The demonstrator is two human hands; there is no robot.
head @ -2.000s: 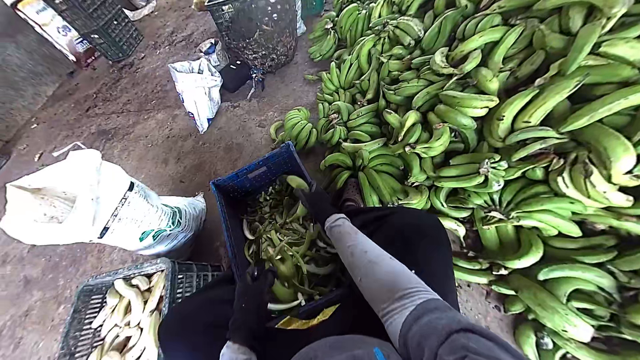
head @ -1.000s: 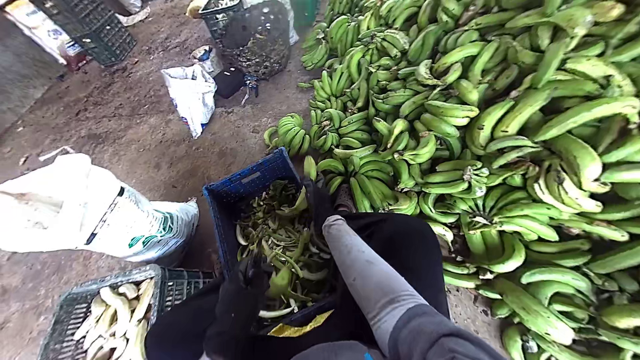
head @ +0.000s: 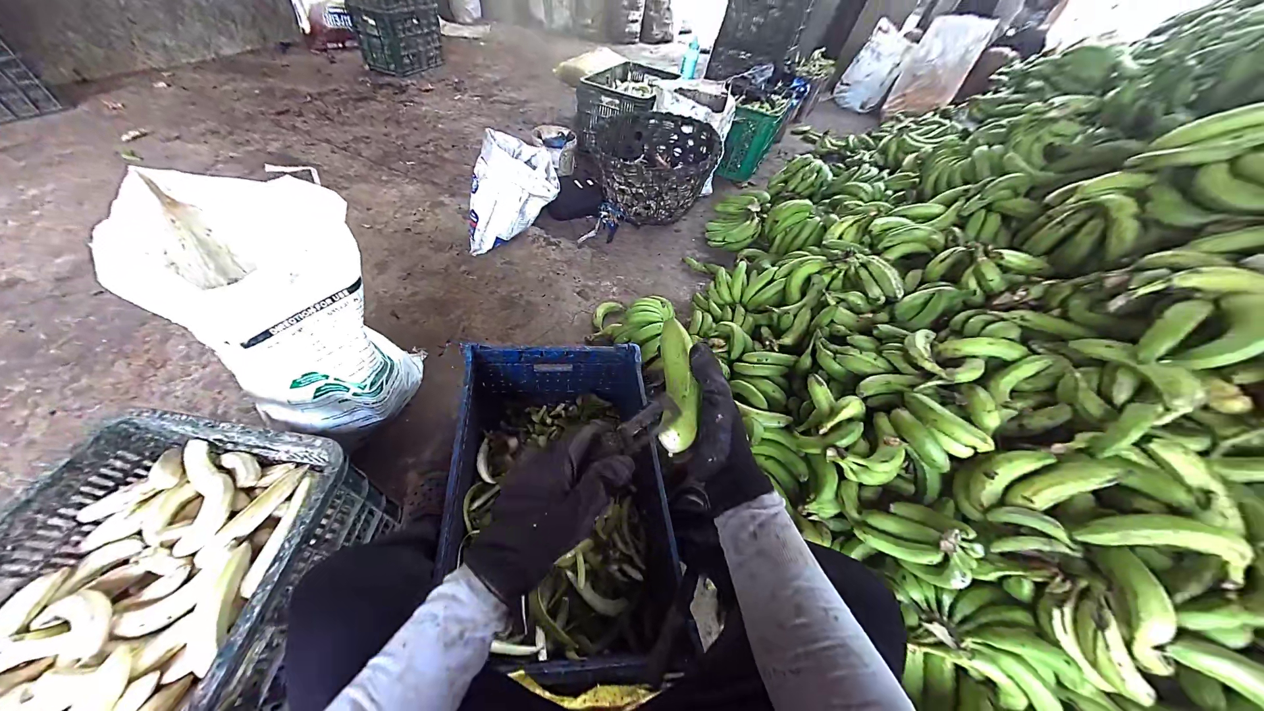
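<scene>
In my gloved right hand [head: 723, 430] is a single green plantain [head: 677, 380], held nearly upright above the right edge of a blue plastic crate [head: 553, 365]. My gloved left hand [head: 558, 499] is over the crate, closed on a small dark tool [head: 642, 425], likely a knife, whose end is at the plantain's lower part. Green peel strips [head: 592, 583] lie inside the crate between my knees. Peeled pale plantains [head: 163, 553] fill a dark crate [head: 326, 454] at the lower left.
A large pile of green plantain bunches [head: 948, 395] covers the right side. A white woven sack [head: 326, 296] stands at the left. Farther off are a smaller white sack [head: 509, 188], a dark basket [head: 657, 168], a green crate [head: 752, 138] and stacked dark crates [head: 395, 35].
The view has tilted up. My left hand has risen from low in the crate to beside the plantain, and the dark tool now shows in it.
</scene>
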